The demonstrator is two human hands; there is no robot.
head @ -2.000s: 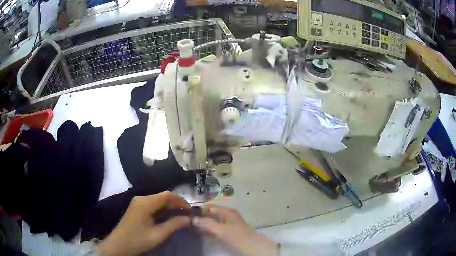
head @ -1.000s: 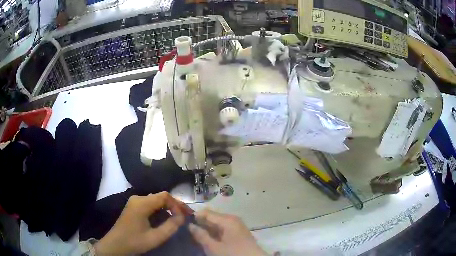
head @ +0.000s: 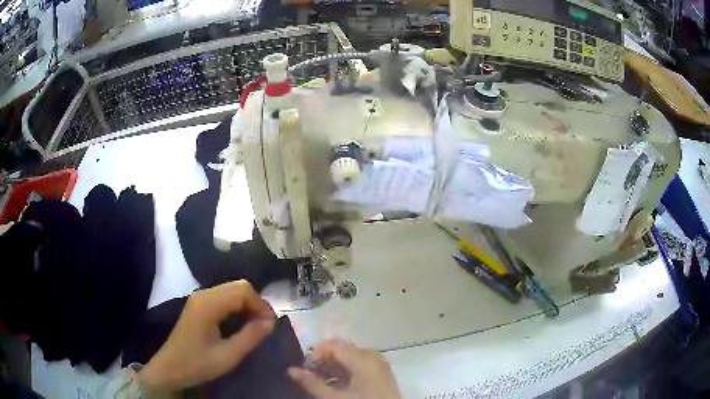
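A black cloth piece [head: 261, 360] lies between my hands at the table's front edge, in front of the needle. My left hand [head: 209, 335] pinches its upper left part between thumb and fingers. My right hand [head: 346, 371] holds its right edge with the fingertips; a small metallic bit shows at those fingers, too small to name. The presser foot [head: 308, 279] stands just beyond the cloth, apart from it. More black cloth [head: 226, 241] lies left of and behind the needle.
The cream sewing machine [head: 545, 140] spans the middle and right. Yellow-black snips [head: 486, 261] and a blue-green tool [head: 537, 292] lie on its bed. A dark cloth heap [head: 86, 280] and a red bin [head: 47, 187] are at left. A blue bin [head: 681, 203] is at right.
My hands, earlier close together at the cloth's edge, are now apart. My right hand has moved down, and more of the cloth shows between them. The view has shifted slightly.
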